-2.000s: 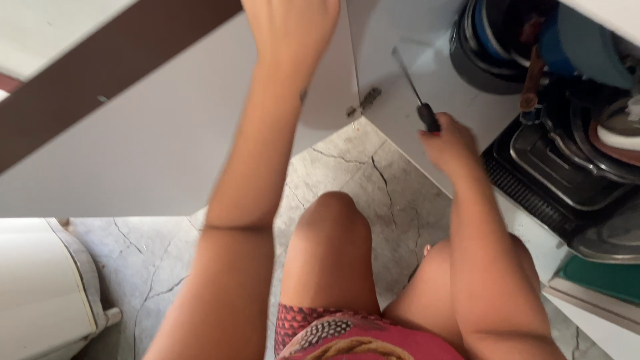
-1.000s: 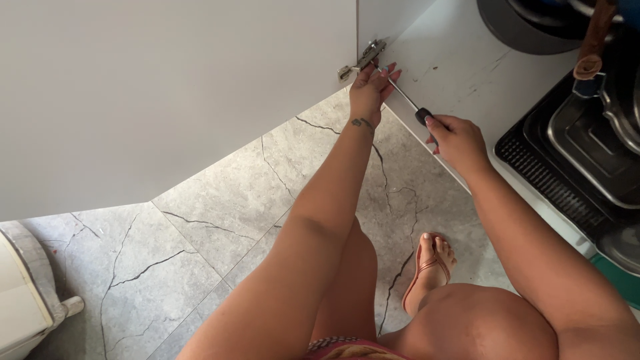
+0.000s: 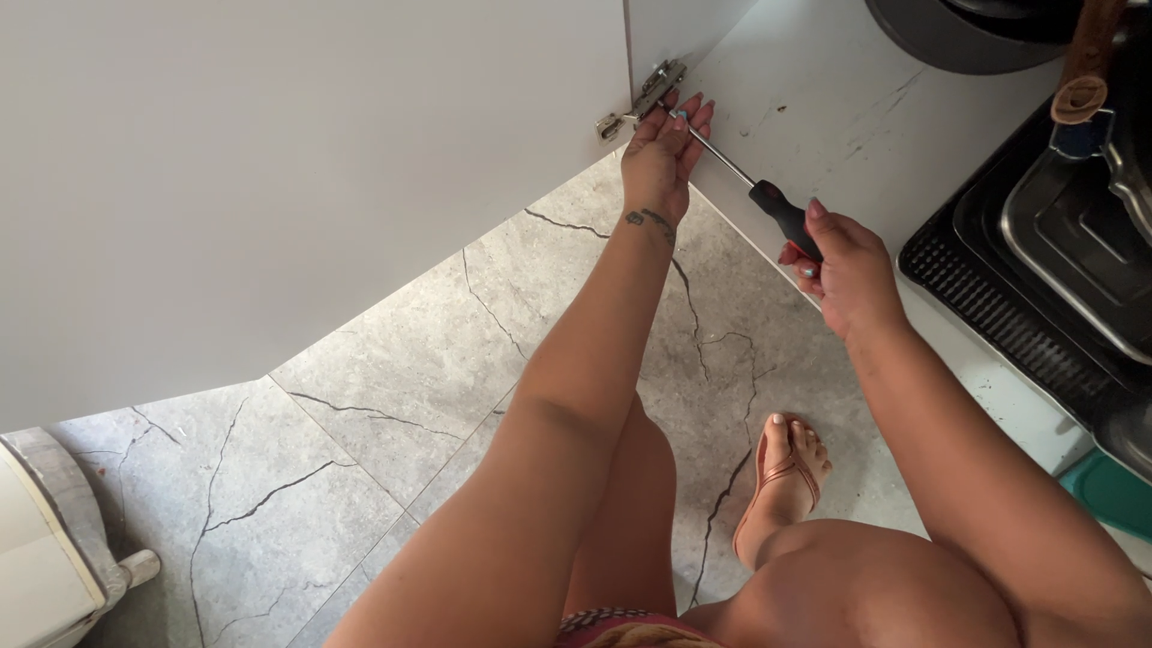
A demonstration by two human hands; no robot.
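Note:
A metal cabinet hinge point(image 3: 657, 90) joins the white cabinet door point(image 3: 315, 180) to the cabinet's side panel at the top centre. My left hand point(image 3: 664, 148) is just below the hinge, its fingers around the tip end of a screwdriver's shaft. The screwdriver point(image 3: 781, 211) has a black handle with red parts and slants from the hinge down to the right. Its handle is in my right hand point(image 3: 850, 265), with the thumb along it. The tip is partly hidden by my left fingers, so its exact contact with the hinge cannot be told.
On the right, the cabinet floor point(image 3: 810, 117) holds a dark round pan point(image 3: 972, 45), a black perforated tray point(image 3: 999, 315) and metal bakeware point(image 3: 1089, 243). My sandalled foot point(image 3: 787, 477) rests on the cracked-pattern floor tiles point(image 3: 360, 468). A cream-coloured appliance or bin point(image 3: 45, 540) stands lower left.
My left hand has come down from the door's upper part to the hinge and the screwdriver's shaft. The screwdriver's tip, earlier away from the hinge, is now at it.

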